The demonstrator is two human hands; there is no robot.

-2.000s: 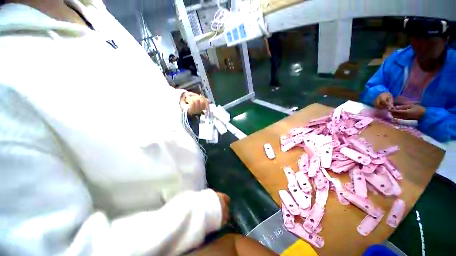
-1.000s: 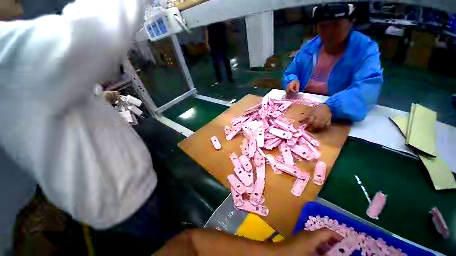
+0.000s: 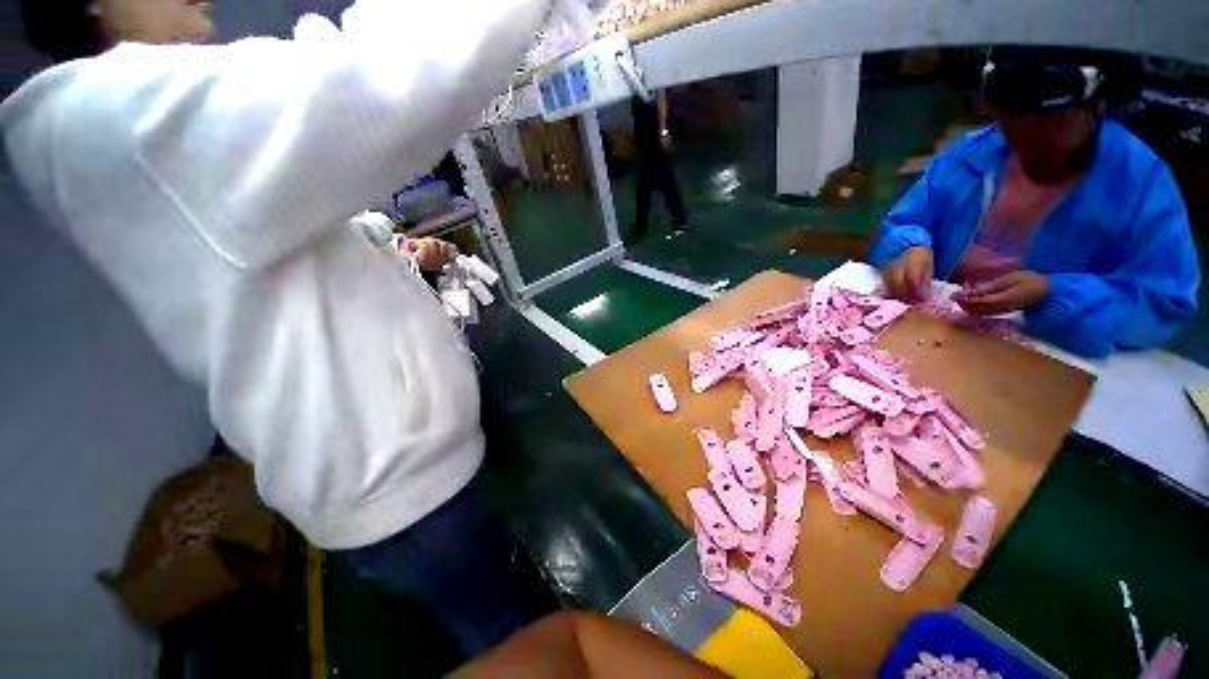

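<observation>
Pale pink plastic housings (image 3: pixel 868 393) lie in a loose pile on the brown board (image 3: pixel 623 398), with small dark holes or marks on their faces. One housing (image 3: pixel 663 393) lies apart at the board's left. The blue tray (image 3: pixel 902 650) is cut off by the bottom edge and holds tiny pink button caps (image 3: pixel 948 667). Bare skin of my arm shows at the bottom edge, left of the yellow-and-grey printed sheet (image 3: pixel 756 647). Neither of my hands is in the picture, so what they hold is hidden.
A person in white (image 3: pixel 332 332) stands close at left, one arm raised to the overhead shelf (image 3: pixel 716 47), the other hand by white cabled pieces (image 3: pixel 464 285). A person in blue (image 3: pixel 1100 239) sits across, hands on pink pieces. Green belt (image 3: pixel 1061 544) at right; carton (image 3: pixel 199 537) lower left.
The view swung right, then partly back left. My hand, over the tray's caps a second ago, has left the picture. The white-clothed person's arm rose; the blue-jacketed person's hand left the pile.
</observation>
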